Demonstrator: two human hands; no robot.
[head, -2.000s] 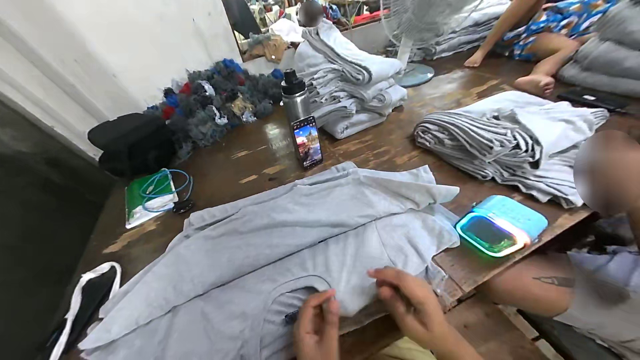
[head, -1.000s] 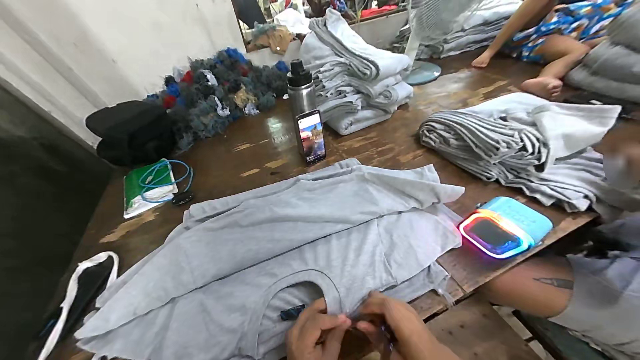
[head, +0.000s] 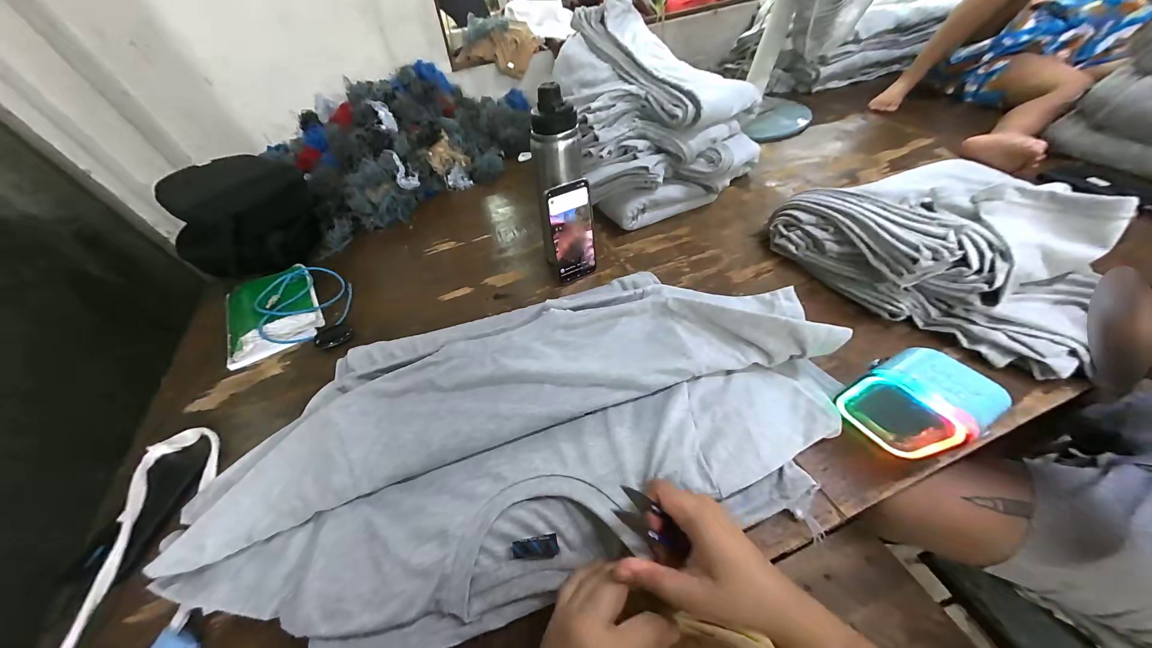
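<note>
Grey knit T-shirts (head: 558,396) lie layered on the wooden table, the neck opening of the top one toward me. A small dark label (head: 535,546) shows inside that collar. My left hand (head: 605,607) is at the collar's lower right edge, its fingers closed on the fabric. Just to its right, my right hand (head: 711,562) holds small dark thread snips (head: 661,531), their two pointed blades apart over the collar rib. My left fingertips are partly hidden by the right hand.
Beyond the shirts, a phone (head: 571,229) leans on a steel bottle (head: 555,148). Folded grey garments (head: 891,243) and a glowing blue speaker (head: 936,400) are at right, near a seated person's leg. At left lie a green packet (head: 261,315) with a blue cable and a black bag (head: 243,211).
My right hand has come in beside the left at the collar, and the snips' blades now show plainly. The speaker's light has changed colour.
</note>
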